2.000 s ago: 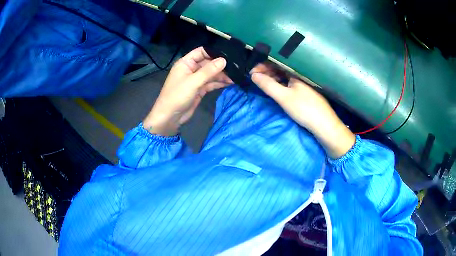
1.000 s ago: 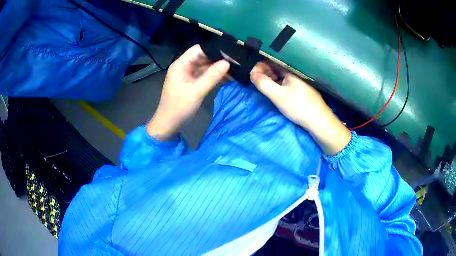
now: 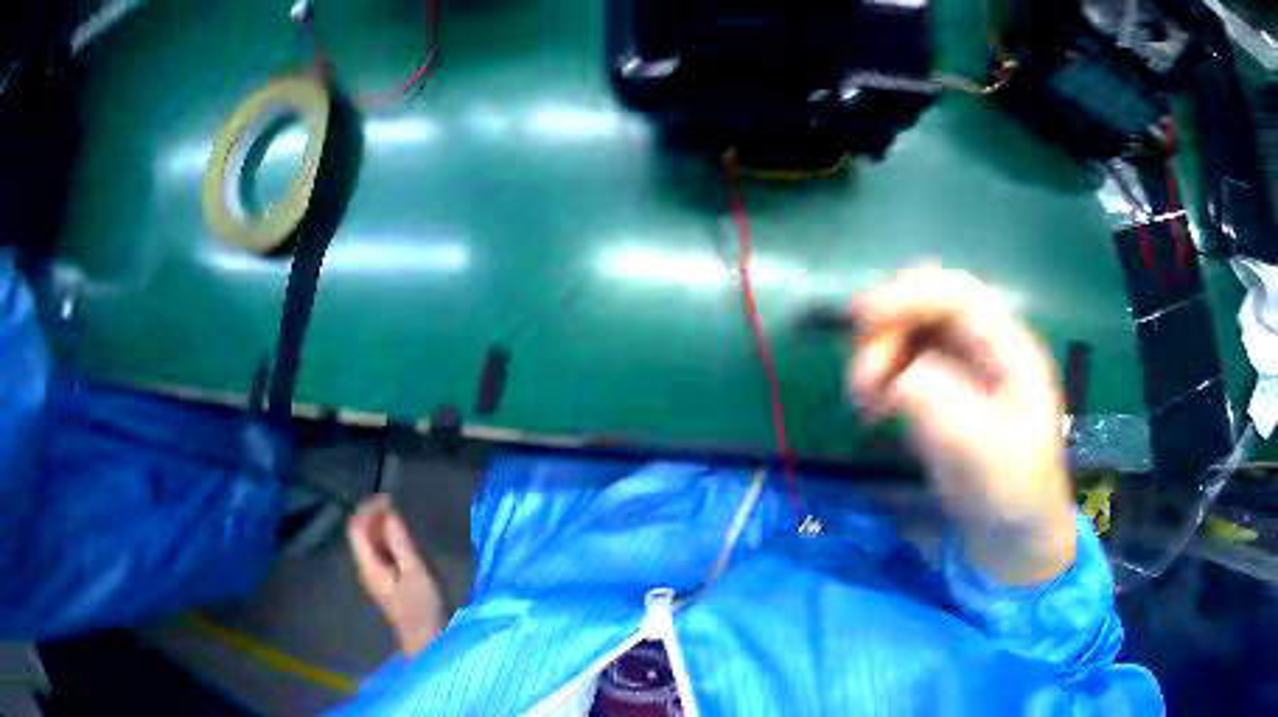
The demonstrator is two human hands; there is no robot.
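My right hand (image 3: 967, 406) is blurred, raised over the green bench. A small dark piece (image 3: 827, 319), likely a black adhesive strip, shows at its fingertips. My left hand (image 3: 400, 572) is small and low, below the bench's front edge at left; I cannot tell whether it holds anything. A black strip (image 3: 493, 378) is stuck near the bench edge between the hands. The black projector housing (image 3: 771, 63) sits at the top centre, with a red wire (image 3: 757, 315) running from it down over the edge to my lap.
A tan tape roll (image 3: 224, 189) stands at the left beside a long black strip (image 3: 297, 315). Another dark unit (image 3: 1107, 91) is at upper right. Black sheets with pale lines (image 3: 1182, 357) and white paper (image 3: 1259, 336) lie at right. A person's blue sleeve (image 3: 140, 504) is at far left.
The view has swung up onto the bench. My hands have parted from the black piece held between them; the left is lower, the right is over the bench.
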